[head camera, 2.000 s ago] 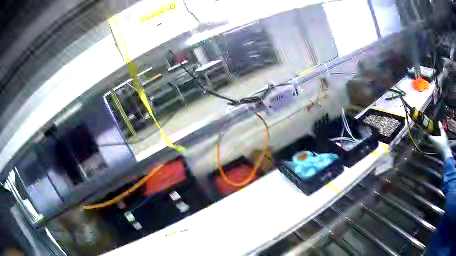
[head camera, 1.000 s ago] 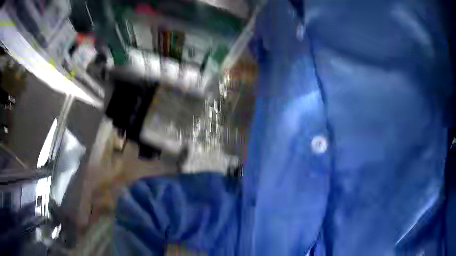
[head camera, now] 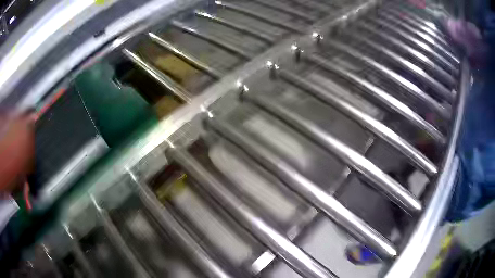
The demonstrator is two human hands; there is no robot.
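Note:
A dark flat panel (head camera: 68,138) with red-orange edging lies tilted on a green surface (head camera: 111,100) at the left. A blurred reddish-brown shape (head camera: 13,149), probably my left hand, is cut off by the left edge beside the panel. Its fingers and any grip cannot be made out. A blurred pinkish shape (head camera: 465,39) at the upper right may be a hand beside blue clothing. I cannot tell whether it is mine or another person's, nor whether it holds anything.
Silver rollers (head camera: 331,201) of a conveyor fill the middle and right, between a centre rail (head camera: 228,84) and a curved outer rail (head camera: 442,201). Pale and dark things show beneath the rollers. Blue clothing (head camera: 480,108) is at the right edge. Yellow-black floor tape (head camera: 442,252) shows lower right.
The view has swung from a white bench with crates, then a close blue jacket, down to the roller conveyor. The reddish-brown shape and the dark panel now show at the left.

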